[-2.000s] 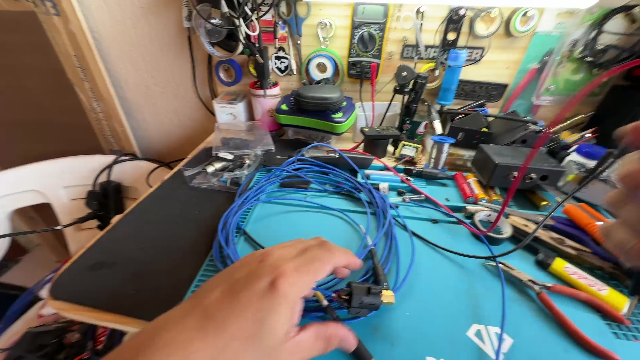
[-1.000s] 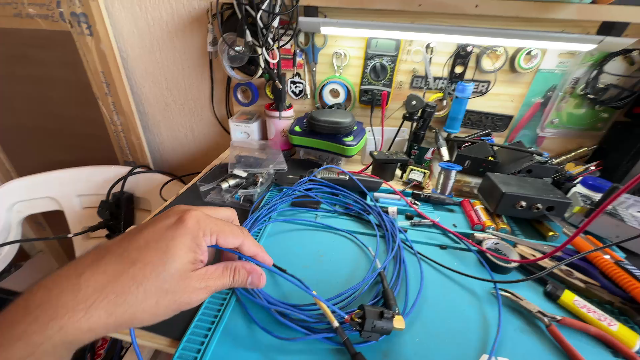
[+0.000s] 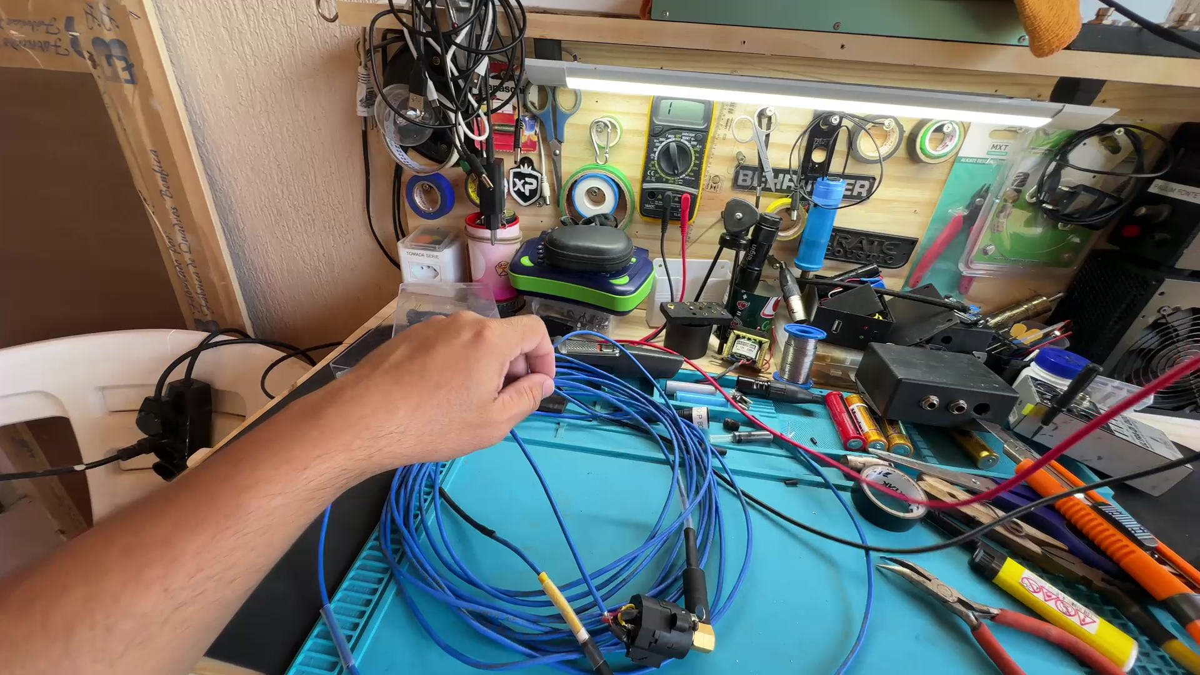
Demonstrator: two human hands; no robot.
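A coil of blue cable point(image 3: 422, 562) lies on the turquoise work mat point(image 3: 787, 581). Above the coil's far left side is my left hand point(image 3: 469, 380), its fingers curled; a blue strand runs down from beneath it, and whether the fingers grip that strand is hidden. At the coil's near edge sit a black connector housing point(image 3: 659, 630) with a brass-coloured tip and a yellow-sleeved cable end point(image 3: 562, 605). A red lead point(image 3: 1041, 469) and a black lead point(image 3: 984, 539) cross the mat's right side. My right hand is out of view.
Red-handled pliers point(image 3: 975, 609), a yellow marker point(image 3: 1059, 605), black tape point(image 3: 889, 497) and an orange cutter point(image 3: 1106, 530) lie at the right. Batteries point(image 3: 862, 422), a solder spool point(image 3: 800, 356) and a black box point(image 3: 937, 382) stand behind. A multimeter point(image 3: 675, 155) hangs on the back panel.
My left hand has moved up and away from the connector end to the coil's far left side. The right-side hand seen two seconds ago is out of view.
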